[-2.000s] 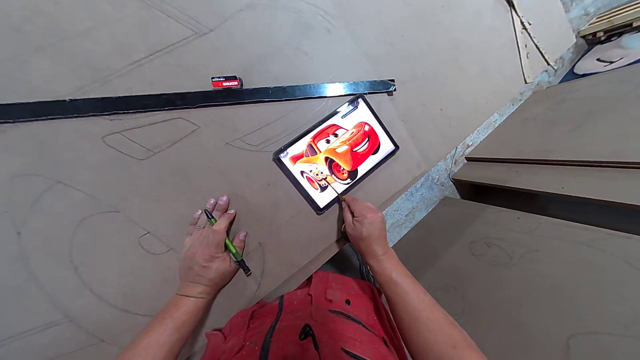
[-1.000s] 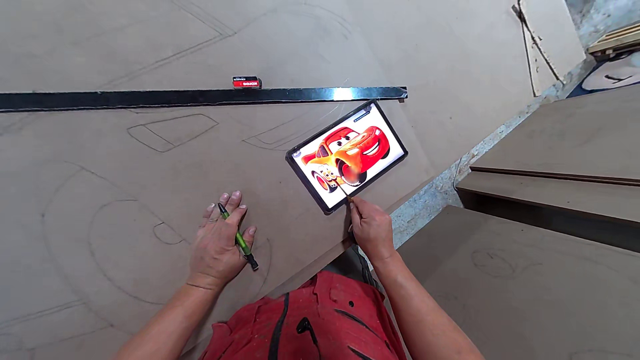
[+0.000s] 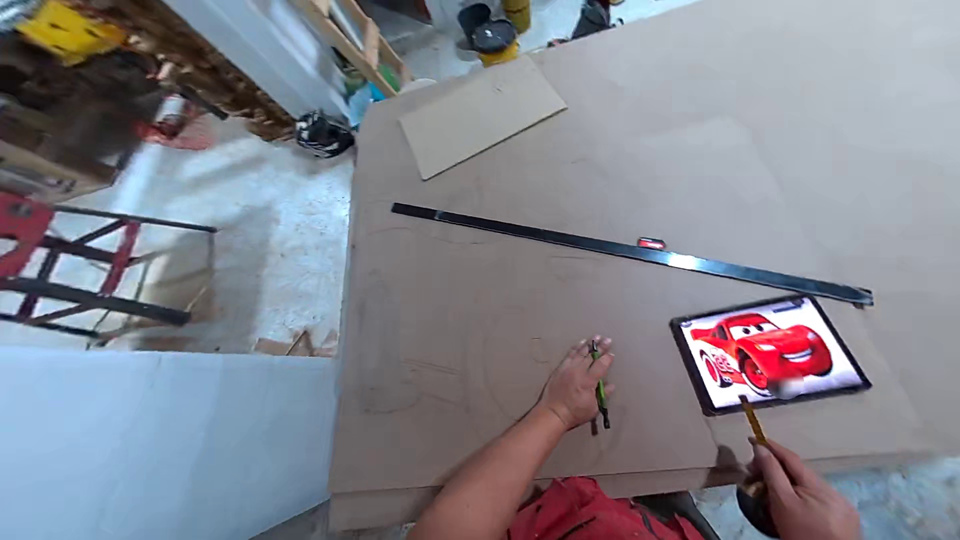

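A tablet (image 3: 776, 356) showing a red cartoon car lies on a large brown board (image 3: 465, 300) bearing faint pencil lines. My left hand (image 3: 577, 386) rests on the board left of the tablet, with a green mechanical pencil (image 3: 601, 390) held between its fingers. In my right hand (image 3: 802, 491), at the near edge of the board, is a tape measure (image 3: 754, 424); its short yellow blade reaches the tablet's lower edge. A long black metal straightedge (image 3: 555, 236) lies beyond the tablet, and a small red and black box (image 3: 651, 243) touches its far side.
A loose rectangular board piece (image 3: 480, 120) lies at the far left of the large board. Past its left edge are the floor, a red and black metal frame (image 3: 82, 262) and a white panel (image 3: 165, 435). A yellow bucket (image 3: 498, 51) with a dark lid stands beyond the far edge.
The view has swung left, bringing the floor and the board's left edge into sight. My right hand has drawn back from the tablet, and the tape measure's blade now shows clearly.
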